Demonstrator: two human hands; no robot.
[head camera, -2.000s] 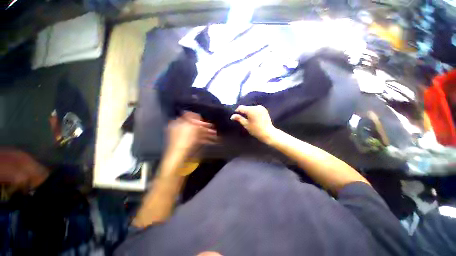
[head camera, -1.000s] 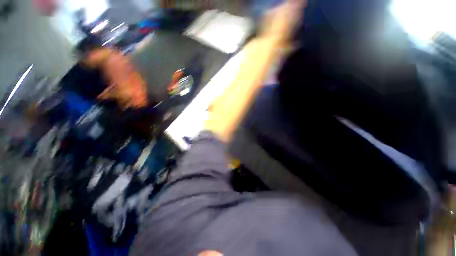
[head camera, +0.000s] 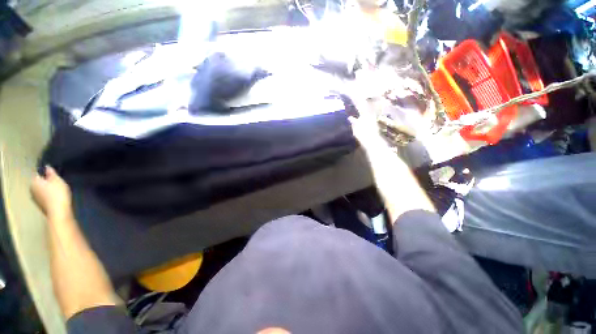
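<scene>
A garment (head camera: 202, 160), dark outside with white and dark lines inside, lies stretched across the grey padded ironing table (head camera: 261, 212). Its dark part lies nearest me, the white part behind. My left hand (head camera: 52, 192) holds the garment's dark left end near the table's left edge. My right hand (head camera: 363, 127) is at the garment's right end, washed out by glare, so its fingers and what they hold are unclear.
Red-orange plastic baskets (head camera: 474, 75) stand at the back right. A pale rope-like line (head camera: 523, 98) crosses there. Blurred clutter lies right of my right hand. A yellow round thing (head camera: 171, 273) is below the table's front edge. Grey-blue cloth (head camera: 536, 209) lies at right.
The view has swung back right from the side table. The garment, bunched two seconds ago, now lies stretched lengthwise. My hands have moved far apart to its two ends.
</scene>
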